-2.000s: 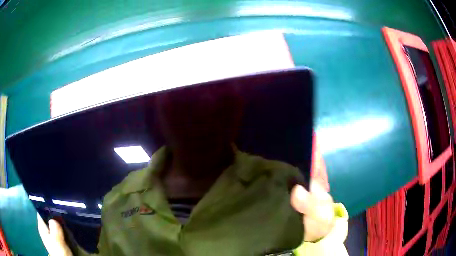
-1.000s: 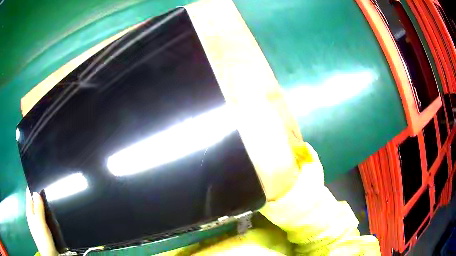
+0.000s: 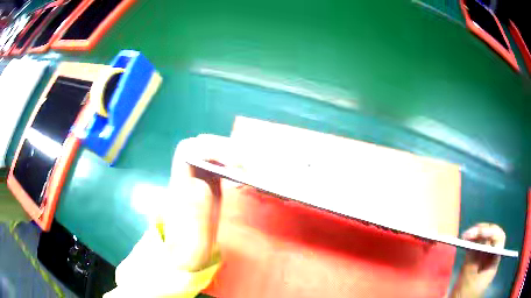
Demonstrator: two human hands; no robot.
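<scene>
The laptop display assembly (image 3: 349, 217) is seen nearly edge-on as a thin slab, slanting down to the right above the foam tray. Neither of its faces can be made out. My left hand (image 3: 197, 198) grips its left end, overexposed and pale, with the yellow sleeve below. My right hand (image 3: 484, 247) grips its right end, fingers curled over the edge. The foam tray (image 3: 349, 262) lies under it on the green mat, bright white behind the slab and orange-red with a dark shadow in front.
A blue tape dispenser (image 3: 123, 105) stands on the green mat (image 3: 244, 35) at left. Beside it lies another foam tray with a screen (image 3: 43, 139). More orange trays with screens (image 3: 96, 20) are at the far left and far right. A black bin (image 3: 73, 262) is at lower left.
The display has turned from its glossy face showing to edge-on. My left hand has come fully into view. The view has swung left, bringing in the tape dispenser and the left tray.
</scene>
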